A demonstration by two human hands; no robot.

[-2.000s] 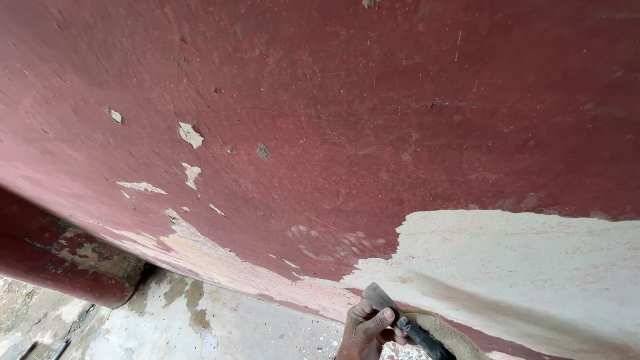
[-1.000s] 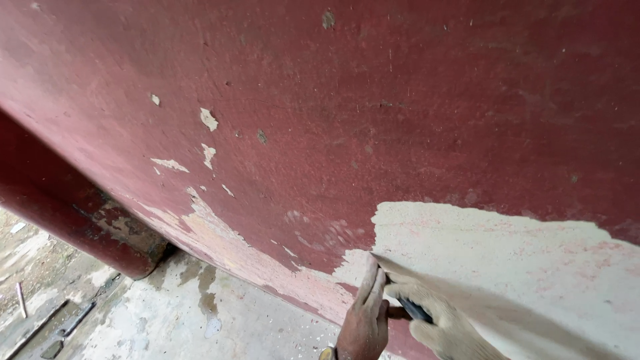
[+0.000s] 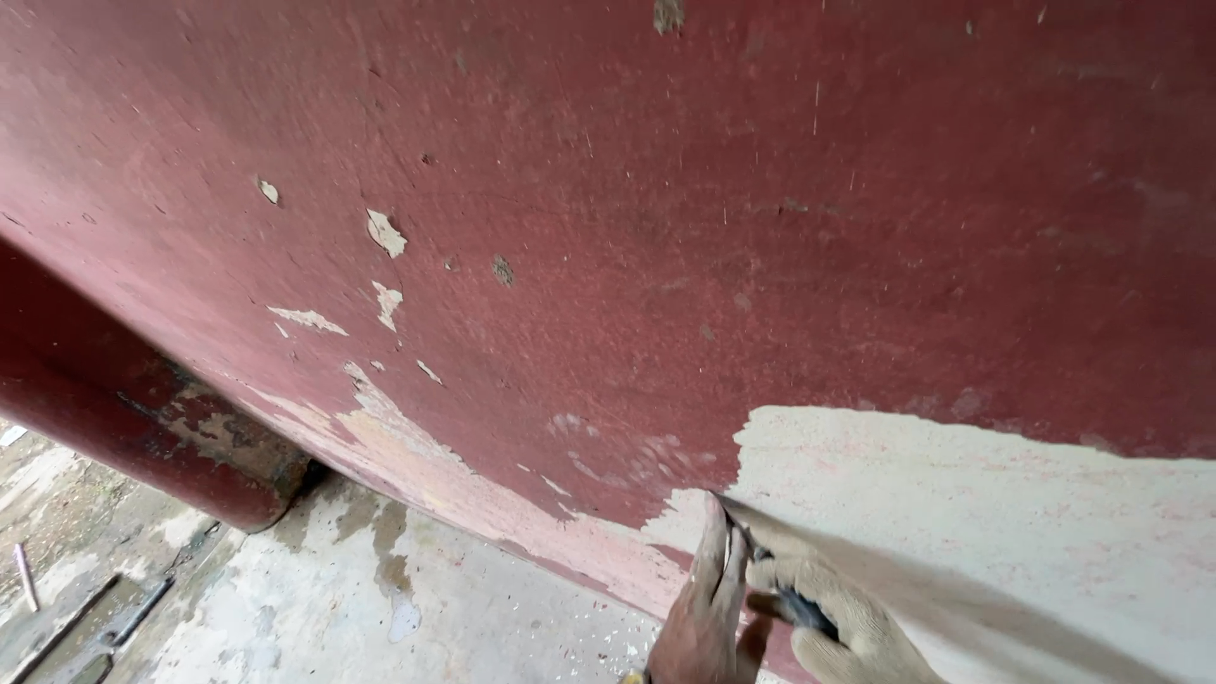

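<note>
A red painted wall point(image 3: 589, 285) fills most of the head view, with a pale bare area point(image 3: 997, 503) at lower right where the paint is off. My right hand point(image 3: 845, 608), in a beige knit glove, grips the dark handle point(image 3: 807, 613) of a scraper. The scraper's blade is mostly hidden behind my fingers and lies close to the edge of the red paint. My left hand point(image 3: 703, 598) is bare; its extended fingers rest along the tool near its tip, close to the wall. Whether they press the blade or the wall cannot be told.
A red round column point(image 3: 142, 446) with a worn base stands at the left. Concrete floor point(image 3: 456, 608) runs along the wall's foot, strewn with small paint flakes near it. A dark rod point(image 3: 142, 610) and a thin pale stick point(image 3: 26, 577) lie on the floor at lower left.
Two seconds ago the scraper's blade showed beside my left hand; both hands have since come together at the edge of the pale area. Over the last second they have hardly moved.
</note>
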